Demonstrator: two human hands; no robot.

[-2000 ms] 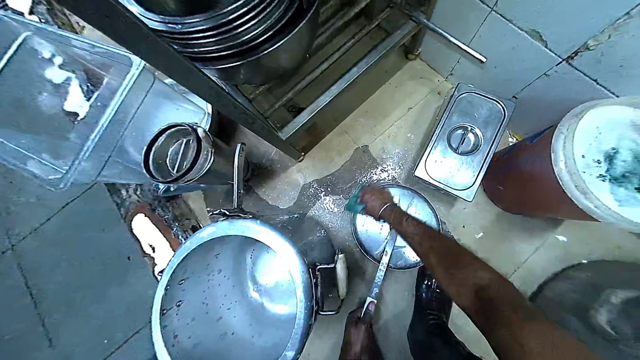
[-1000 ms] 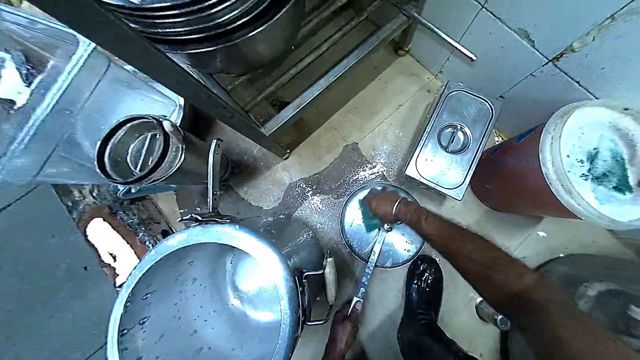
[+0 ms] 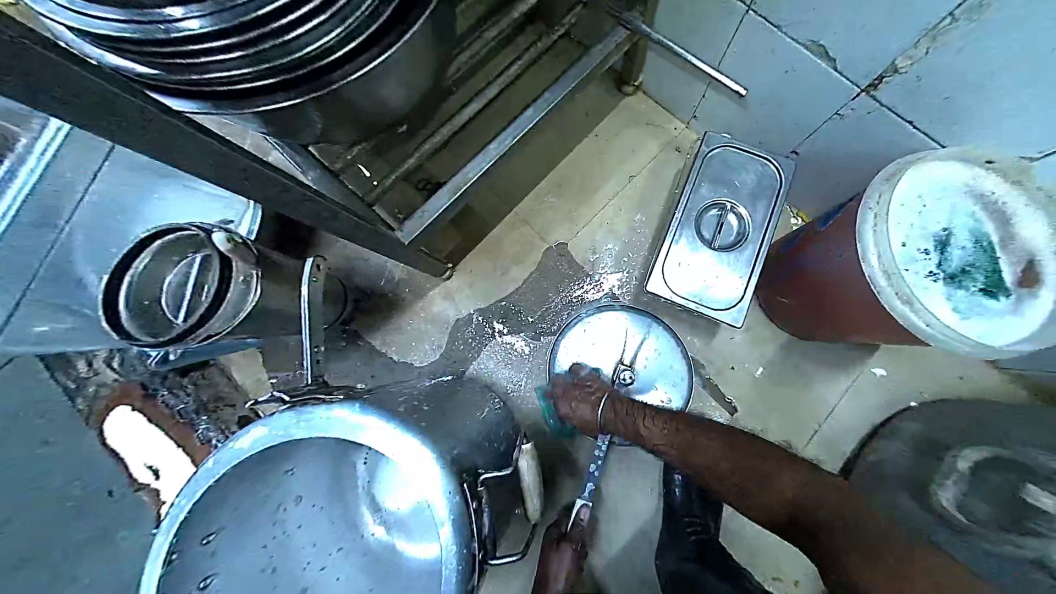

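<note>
A round metal lid or shallow pan with a long flat handle lies low over the wet floor. My left hand grips the end of that handle at the bottom of the view. My right hand is at the round piece's left edge, closed on a green scouring pad that partly shows beside the fingers. A small knob or fitting sits near the middle of the round metal. My right wrist and forearm cover its lower edge.
A large metal pot stands at lower left, a tall metal container behind it. Stacked pans rest on a metal rack. A lidded steel food pan and a red-brown bucket of suds stand right, by the tiled wall.
My right hand with the green pad has moved from the middle of the round metal to its left edge. My left hand stays on the handle.
</note>
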